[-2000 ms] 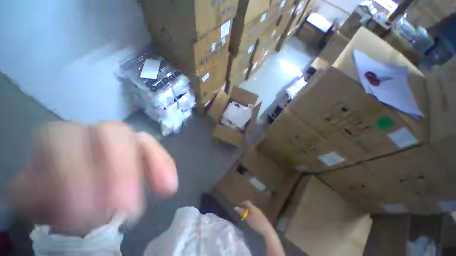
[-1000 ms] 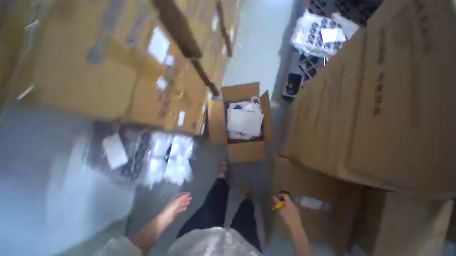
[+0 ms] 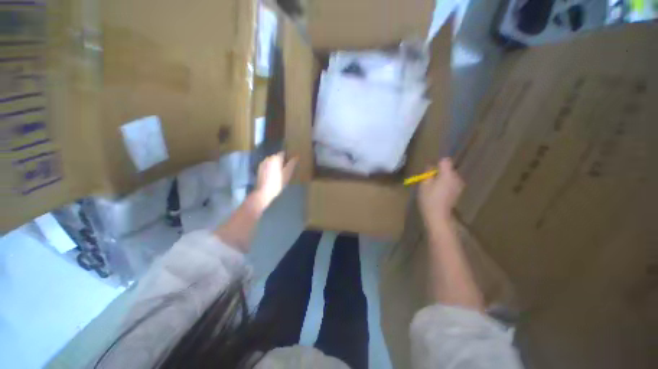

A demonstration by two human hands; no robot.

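An open brown carton (image 3: 355,207) stands on the floor in front of me with its flaps folded out. White sheets (image 3: 368,115) lie inside it, with small dark bits showing near the top and bottom. My left hand (image 3: 274,176) is at the carton's left flap, fingers apart; whether it touches the flap is unclear. My right hand (image 3: 440,191) is at the carton's lower right corner, closed around a yellow pen (image 3: 420,177) that points left over the carton's edge. The picture is blurred.
Stacked cartons (image 3: 187,79) with a white label stand on the left. Plastic-wrapped bundles (image 3: 104,230) lie on the floor below them. A large closed carton (image 3: 577,194) fills the right side. A grey tray with dark items (image 3: 552,18) is at the top right. My legs show below.
I have come closer to the open carton, which now looks larger. Both hands have moved forward to its sides. The yellow pen has stayed in my right hand.
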